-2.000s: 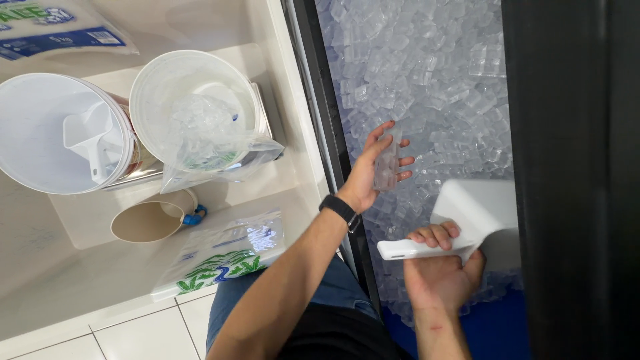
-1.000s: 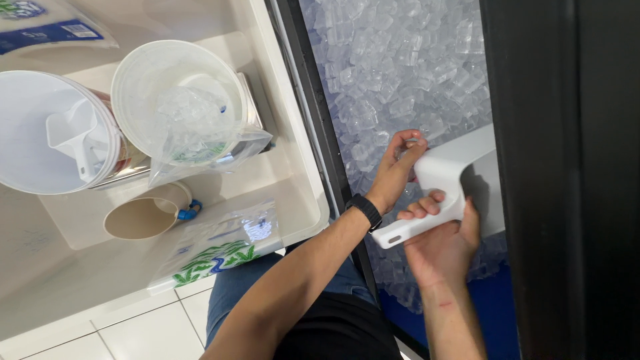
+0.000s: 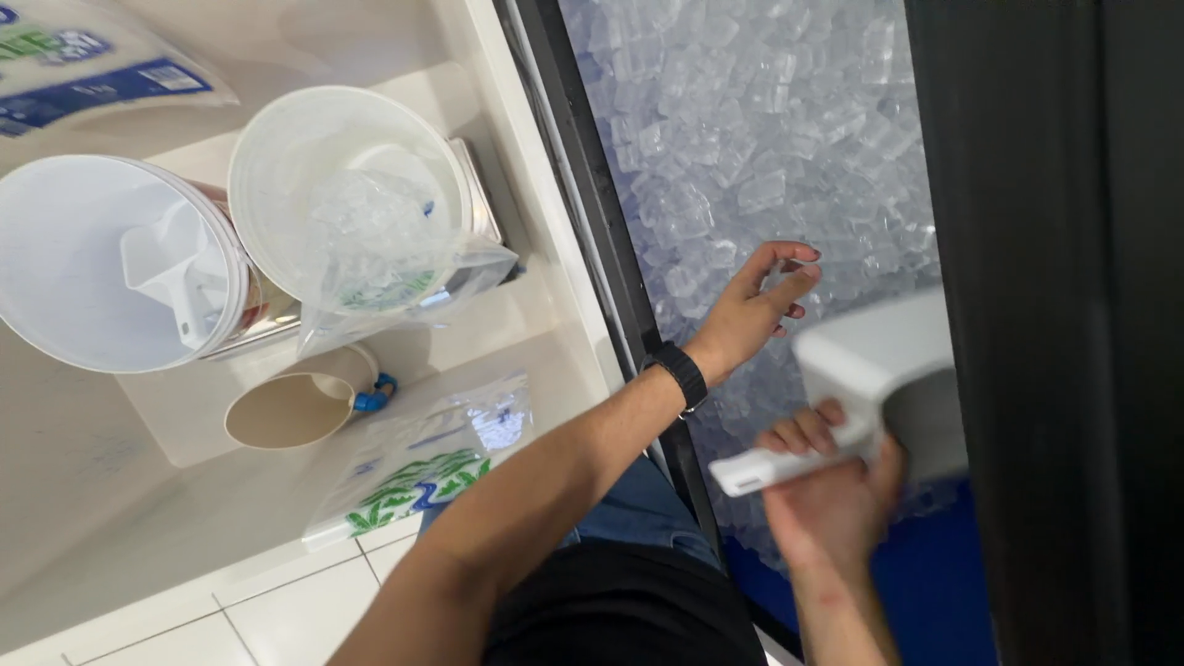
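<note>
My left hand (image 3: 758, 301), with a black watch on its wrist, hovers over the ice cubes (image 3: 758, 120) in the bin. Its fingers are curled and apart, and it holds no ice that I can make out. My right hand (image 3: 832, 481) grips the handle of a white plastic ice scoop (image 3: 874, 347), whose mouth faces right, partly cut off by the dark panel. Left of the bin, a clear plastic bag with ice (image 3: 370, 231) sits in a white bucket (image 3: 250, 148), its open edge draped over the rim.
Another white bucket (image 3: 55, 259) holds a second white scoop (image 3: 176, 268). Below stand a beige pitcher (image 3: 287, 412) with a blue item (image 3: 375, 396) and printed clear bags (image 3: 425, 472). A printed sack (image 3: 102, 69) lies upper left. Black frame (image 3: 606, 176) and dark panel (image 3: 1045, 277) flank the ice.
Two seconds ago my left hand held ice, which no longer shows in it. It was close against the scoop one second ago and is now apart from it. The scoop stays in my right hand.
</note>
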